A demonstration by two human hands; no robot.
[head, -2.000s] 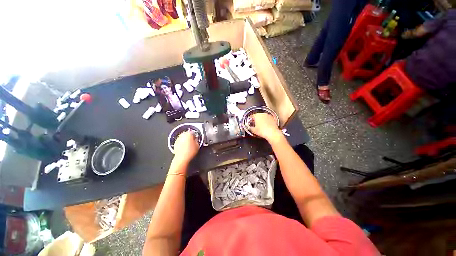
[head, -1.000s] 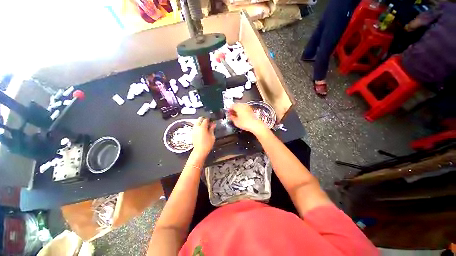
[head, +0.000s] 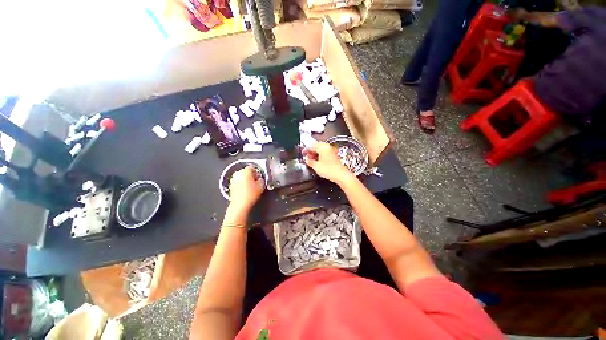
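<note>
The dark green hand press (head: 284, 126) stands in front of me, with a silvery metal fixture (head: 284, 172) under its ram. My left hand (head: 246, 186) reaches into the left parts bowl (head: 224, 179); its fingertips are hidden among the small parts. My right hand (head: 322, 161) is at the right side of the fixture, fingers bent together near the ram; I cannot tell whether it holds a small part. The right parts bowl (head: 352, 157) with small pale and brassy bits stands just behind and right of that hand.
White plastic pieces (head: 252, 136) and a smartphone (head: 220, 123) lie behind the left bowl. A tray of grey-white pieces (head: 319, 240) is at my lap. An empty bowl (head: 139, 204) and second press (head: 40, 159) stand left. A cardboard wall (head: 355, 99) edges the right. People and red stools (head: 511, 123) are beyond.
My left hand has gone from the fixture back into the left bowl. My right hand went from the right bowl to the fixture and remains there.
</note>
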